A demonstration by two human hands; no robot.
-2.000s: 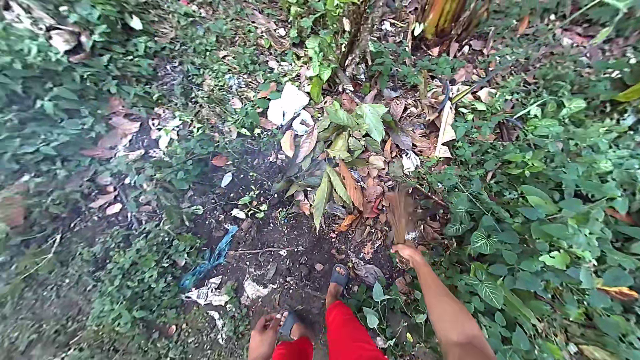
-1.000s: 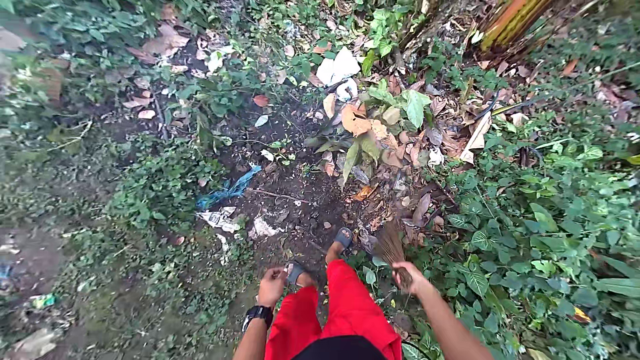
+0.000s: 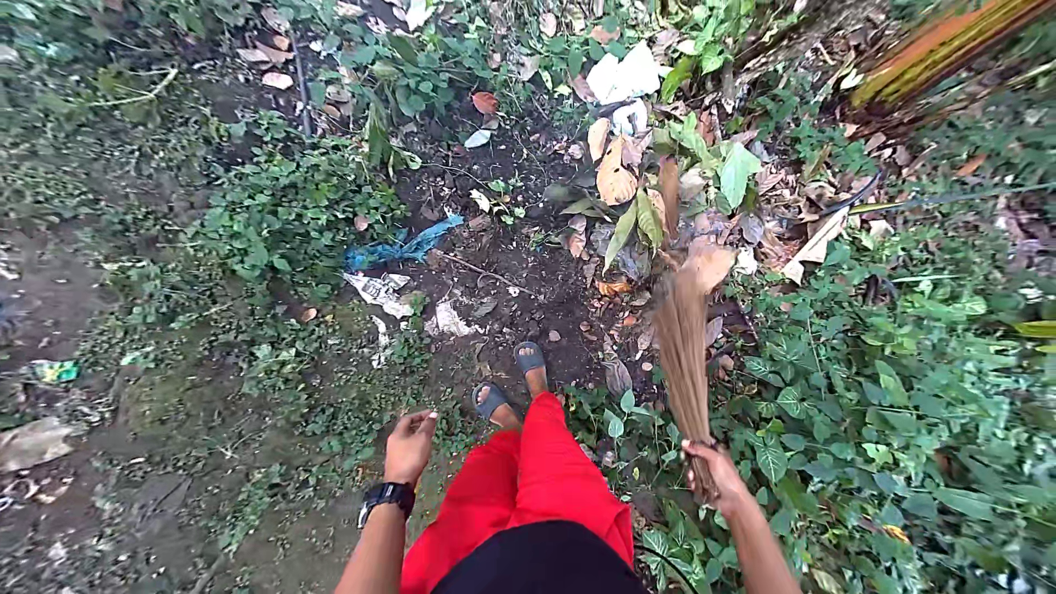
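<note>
My right hand [image 3: 711,474] is closed around the bound end of a stick broom [image 3: 685,355], whose bristles point forward and are blurred at the tips. Those tips are over a heap of dry and green leaves [image 3: 648,210] on dark soil. A pale brown leaf [image 3: 708,266] lies at the bristles. My left hand [image 3: 410,445], with a black watch on its wrist, hangs beside my red trousers with loosely curled fingers and nothing visible in it.
Torn blue plastic [image 3: 404,247], white scraps [image 3: 384,293] and a thin twig [image 3: 487,274] lie left of the heap. White litter [image 3: 624,76] is behind it. Leafy ground plants [image 3: 874,412] grow at the right, near a yellow-brown plant stem [image 3: 949,54]. My sandalled feet [image 3: 530,359] stand on soil.
The broom, low beside my feet one second ago, now reaches farther forward to the leaf heap. Pale brown leaves have shifted on the heap. My right hand keeps its hold.
</note>
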